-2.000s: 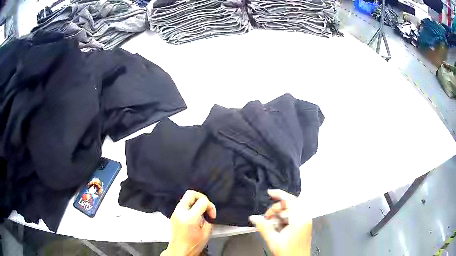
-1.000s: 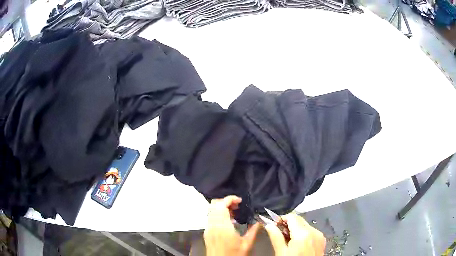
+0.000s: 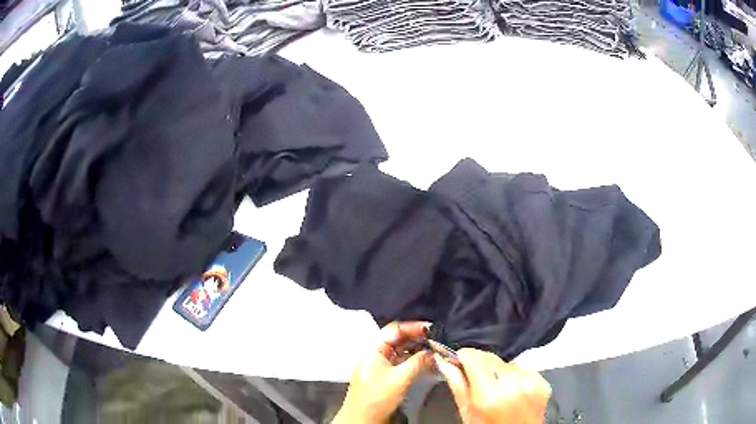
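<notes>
A black garment lies bunched on the white table, its near edge at the table's front rim. My left hand pinches the garment's near edge between thumb and fingers. My right hand holds thread snips, mostly hidden by the fingers, with the blades pointing left at the pinched edge. The fingertips of both hands are close together. Any thread there is too fine to see.
A large heap of black garments covers the left side. A smartphone in a dark blue case lies beside it. Folded grey garments and loose grey garments are at the far side. A table leg shows at right.
Since one second ago, the snips' blades have closed in at the pinched edge and show less. The hands are closer together. The view has shifted, so things on the table appear further right.
</notes>
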